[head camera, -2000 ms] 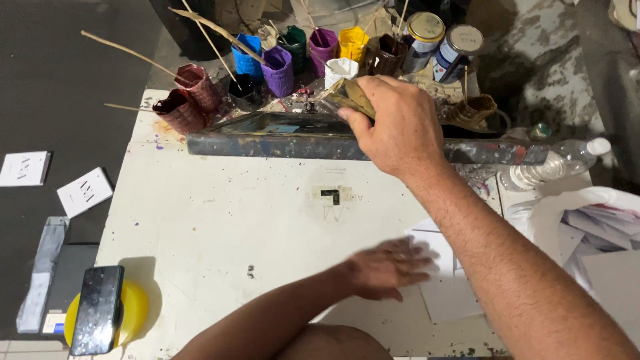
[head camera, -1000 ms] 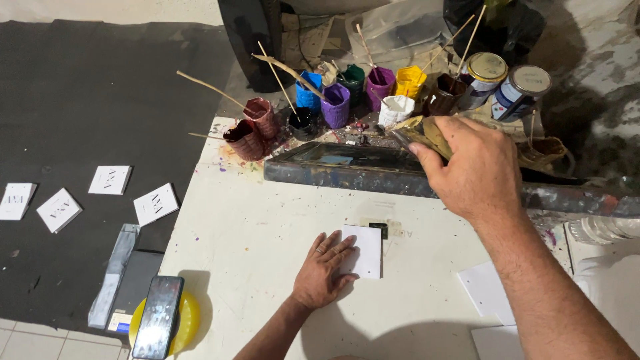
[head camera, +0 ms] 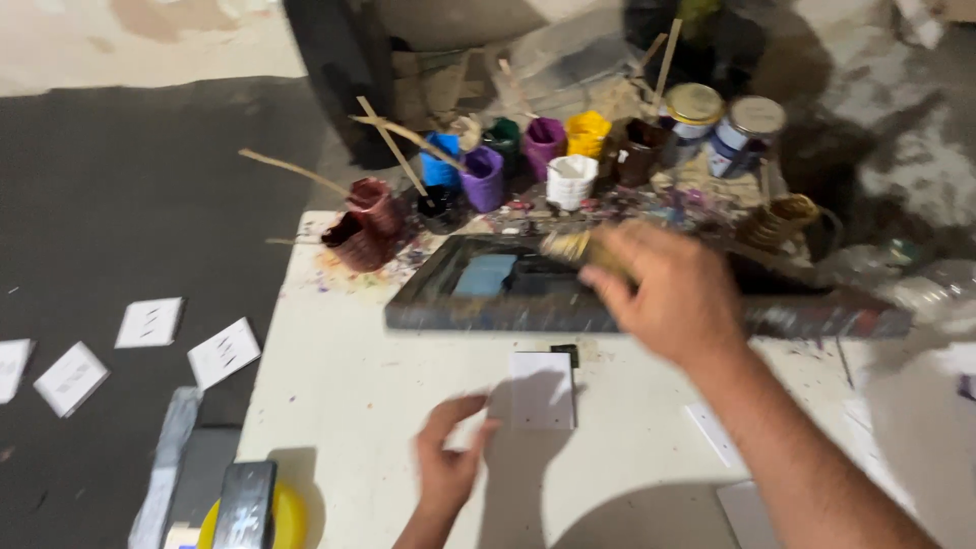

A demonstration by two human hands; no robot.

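Note:
My right hand (head camera: 667, 286) is closed on a squeegee (head camera: 602, 255), blurred and mostly hidden by the fingers, over the dark screen-printing frame (head camera: 496, 316). A light blue patch (head camera: 486, 274) shows within the frame, left of the squeegee. On the white table (head camera: 366, 442), in front of the frame, a small white card (head camera: 541, 390) with punched holes lies against a black corner piece (head camera: 565, 354). My left hand (head camera: 456, 450) is just left of the card, apart from it, with thumb and fingers spread and nothing between them.
Paint cups, among them a purple one (head camera: 482, 179) and a white one (head camera: 572, 181), stand behind the frame with two paint cans (head camera: 692, 114). Printed cards (head camera: 149, 322) lie on the dark surface at left. A phone (head camera: 245, 503) rests on a yellow round object (head camera: 290, 518). More white cards (head camera: 713, 435) lie at right.
My left hand has left the white card, which it was touching one second ago, and sits to its left. Two seconds ago no card lay at the black corner piece. The frame looks tipped lower than before.

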